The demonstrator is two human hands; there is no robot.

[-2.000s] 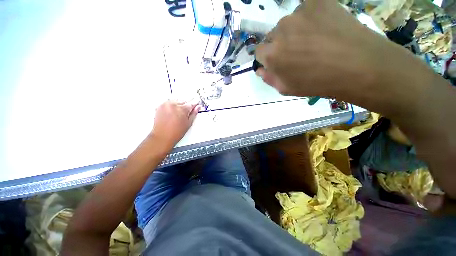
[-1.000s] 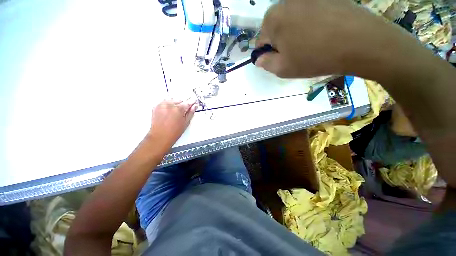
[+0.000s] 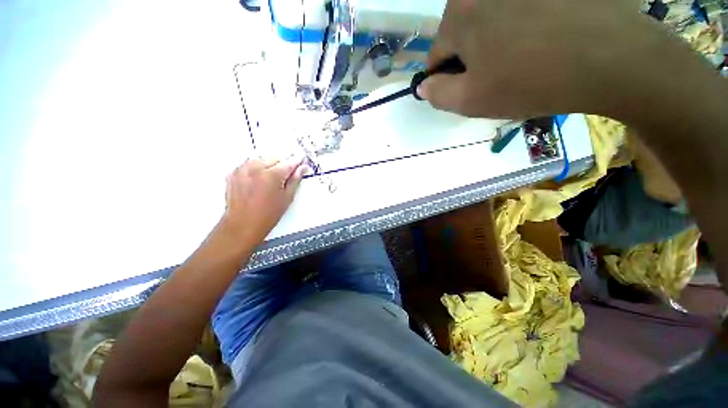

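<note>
My right hand [image 3: 479, 68] holds the black handle of a long screwdriver [image 3: 387, 100]. Its thin dark shaft points left and down to the needle area, with the tip at a small dark knob [image 3: 342, 114]. My left hand [image 3: 262, 190] is bare on the white bed; its thumb and fingertips are together at the edge of a shiny silver piece [image 3: 323, 142] below the needle. Glare hides whether the fingers grip that piece or only touch it. The white sewing machine head [image 3: 383, 16] with a blue stripe stands behind.
A small dark parts tray [image 3: 541, 142] with metal bits is at the table's right end, with a green-handled tool [image 3: 505, 139] beside it. A grey ruler strip [image 3: 383, 217] runs along the table front. Crumpled yellow fabric [image 3: 519, 339] lies below right.
The view has shifted, so the machine sits further left. My right hand has drawn back to the right and up, showing more of the screwdriver shaft. My left hand stays at the silver piece.
</note>
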